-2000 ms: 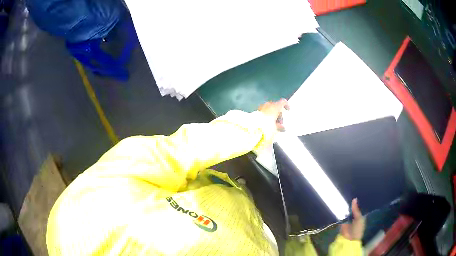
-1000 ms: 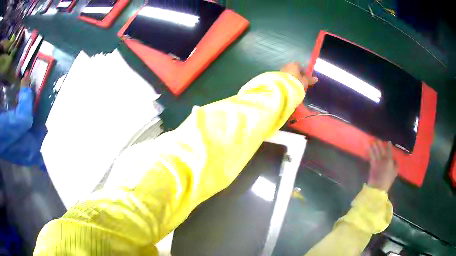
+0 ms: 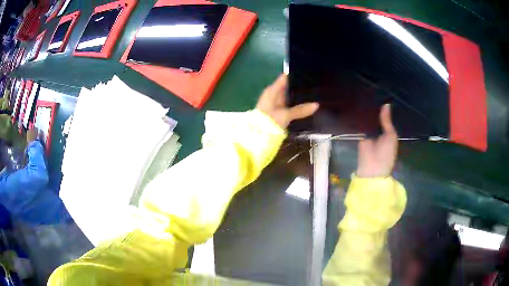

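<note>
A glossy black display panel is held above an orange-red foam pad. My left hand grips its left edge, thumb on the face. My right hand grips its near long edge, one finger on the face. A thin pale cable runs along that edge. Below, nearer me, another dark panel lies with a white border, partly hidden by my left sleeve.
A fanned stack of white sheets lies at left. More foam pads with panels run along the back. A small yellow item is beside the border. Another person's blue sleeve is far left. A blurred dark shape is lower right.
The panel on the right foam pad has been lifted off it and brought toward me. My left hand has moved left and my right hand left and up, both now gripping it.
</note>
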